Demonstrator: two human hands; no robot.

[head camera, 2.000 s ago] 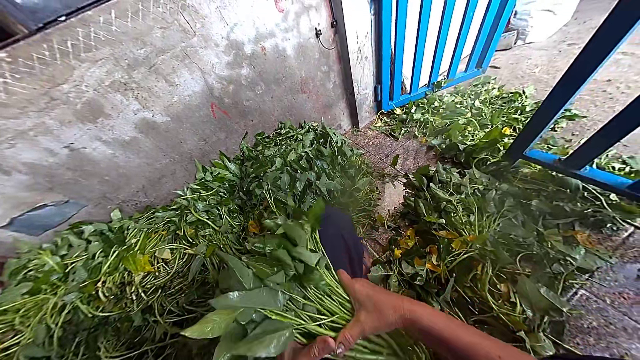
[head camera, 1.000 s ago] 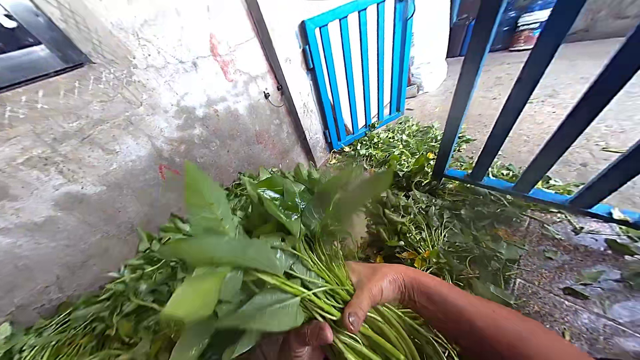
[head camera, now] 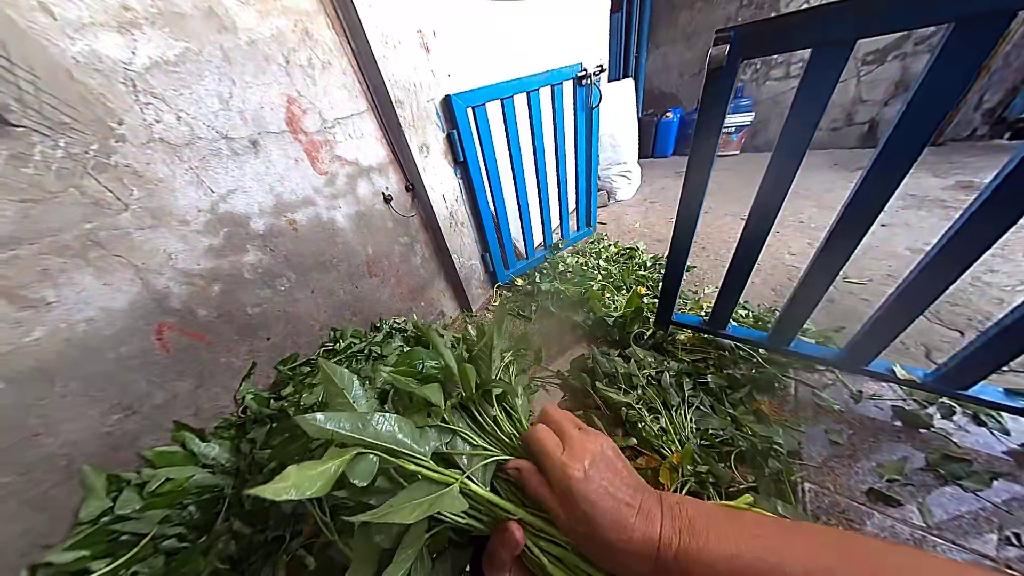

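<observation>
My right hand (head camera: 588, 480) is closed around the stems of a bunch of leafy greens (head camera: 432, 464) at the lower middle of the view, the long pointed leaves facing up and left. Only the fingers of my left hand (head camera: 504, 548) show at the bottom edge, against the underside of the same stems; the rest is hidden by the leaves. Behind and left of the bunch lies a large heap of similar greens (head camera: 200, 472) along the wall. Another heap (head camera: 688, 400), with some yellow leaves, lies to the right of my hand.
A stained plaster wall (head camera: 224, 240) rises at the left. A blue metal gate leaf (head camera: 524, 172) stands at the back, another (head camera: 800, 200) at the right. Beyond them are a white sack (head camera: 620, 152) and a blue container (head camera: 667, 133). Loose leaves lie on the wet tiles (head camera: 904, 488) at the lower right.
The view has swung up, so more of the gates shows. Both hands remain on a bunch of greens, whose upright leaves of one second ago now lean lower to the left.
</observation>
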